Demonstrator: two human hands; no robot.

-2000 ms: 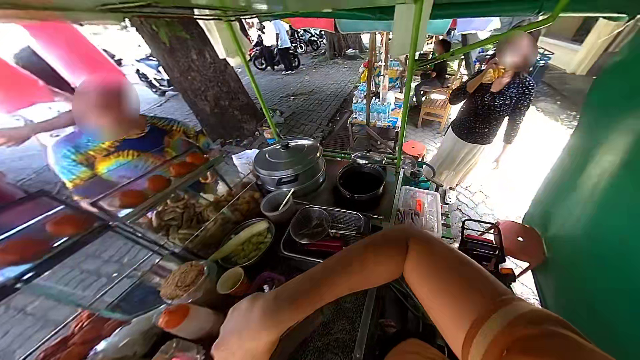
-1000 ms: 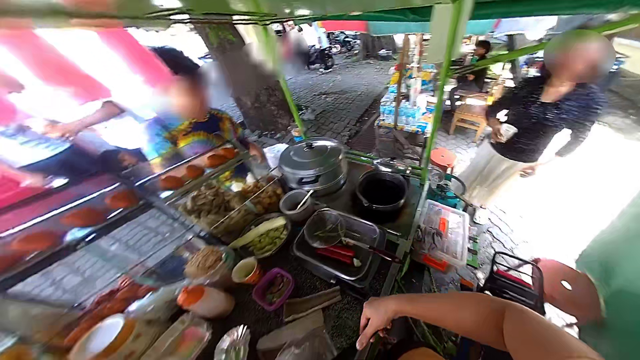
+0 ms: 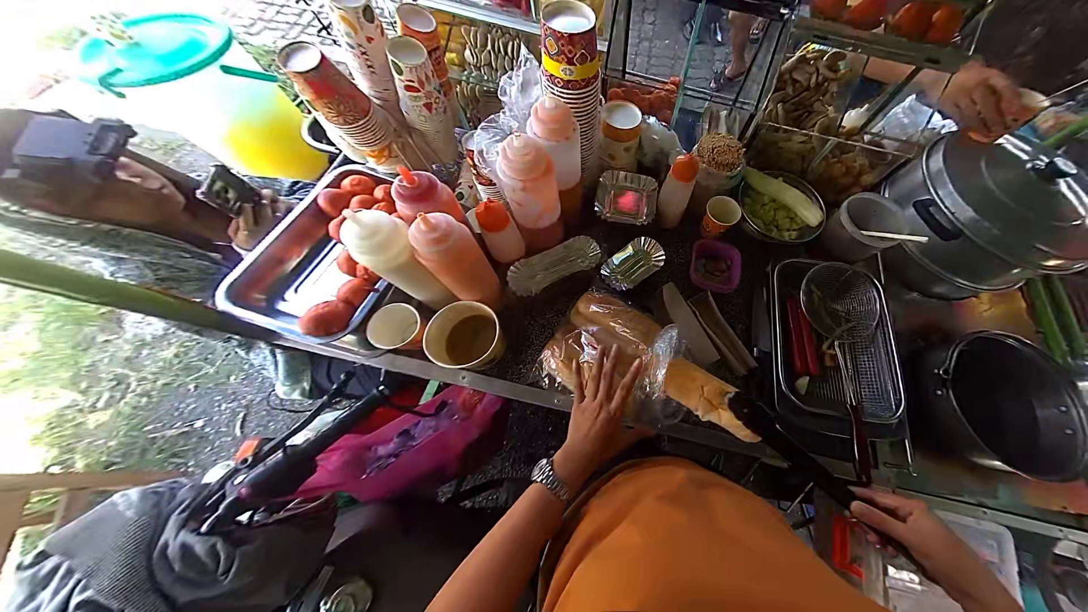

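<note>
Bread rolls in clear plastic (image 3: 625, 327) lie at the counter's front edge. My left hand (image 3: 602, 395), with a watch at the wrist, rests spread on the plastic wrap. One long bread roll (image 3: 701, 395) sticks out of the wrap to the right. My right hand (image 3: 897, 523) grips the handle of a dark-bladed knife (image 3: 795, 446), whose blade end touches or overlaps the end of that roll. Two foil trays (image 3: 554, 266) and folded cardboard pieces (image 3: 718, 331) lie just behind the bread.
Squeeze bottles (image 3: 459, 255), stacked paper cups (image 3: 571, 76) and a metal tray of red sausages or balls (image 3: 280, 289) stand left. Right are a wire strainer (image 3: 840, 302) over a fryer tray, a black pot (image 3: 1003, 404) and a lidded steamer (image 3: 994, 212). A person's hand (image 3: 986, 98) reaches in behind.
The view has swung left and down. My left hand, not visible one second ago, now lies on the wrapped bread. The knife in my right hand now shows clearly.
</note>
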